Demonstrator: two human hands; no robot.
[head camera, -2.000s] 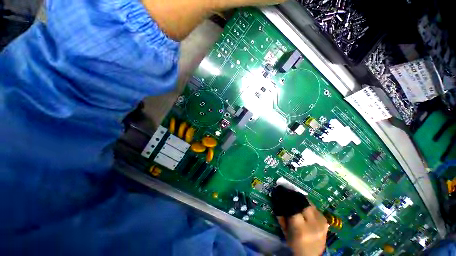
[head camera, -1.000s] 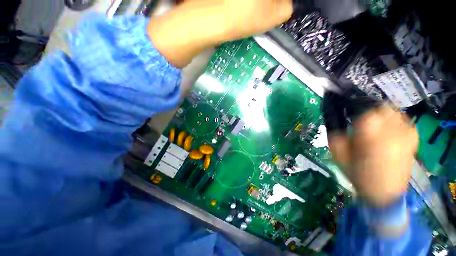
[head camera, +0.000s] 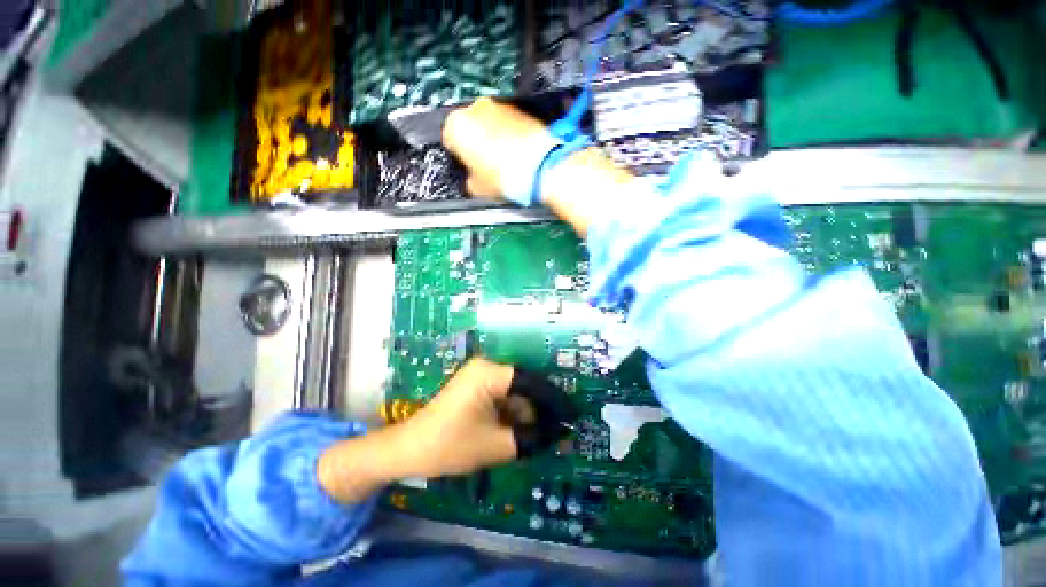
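Note:
The large green circuit board (head camera: 505, 269) lies in front of me. My left hand (head camera: 488, 419), with black finger covers, is low over the board's left part, fingers curled; whether it holds something is hidden. My right hand (head camera: 493, 143), with a light blue strap at the wrist, reaches into the bin of loose silvery leaded parts (head camera: 419, 174). Its fingertips are hidden, so its grip cannot be told. Small silvery capacitors (head camera: 554, 501) stand near the board's front edge. A white shape (head camera: 631, 427) shows right of my left hand.
Bins of orange discs (head camera: 304, 126) and green-looking parts (head camera: 436, 57) stand behind a metal rail (head camera: 287, 227). White paper slips (head camera: 648, 106) lie by the bins. Another green board (head camera: 975, 287) shows at the right. A blue cord (head camera: 591, 69) runs over the bins. My right sleeve covers part of the boards.
The view has turned, and the bins now lie across the top. My left hand has come down over the board from its top end. My right hand has moved to the silvery-part bin.

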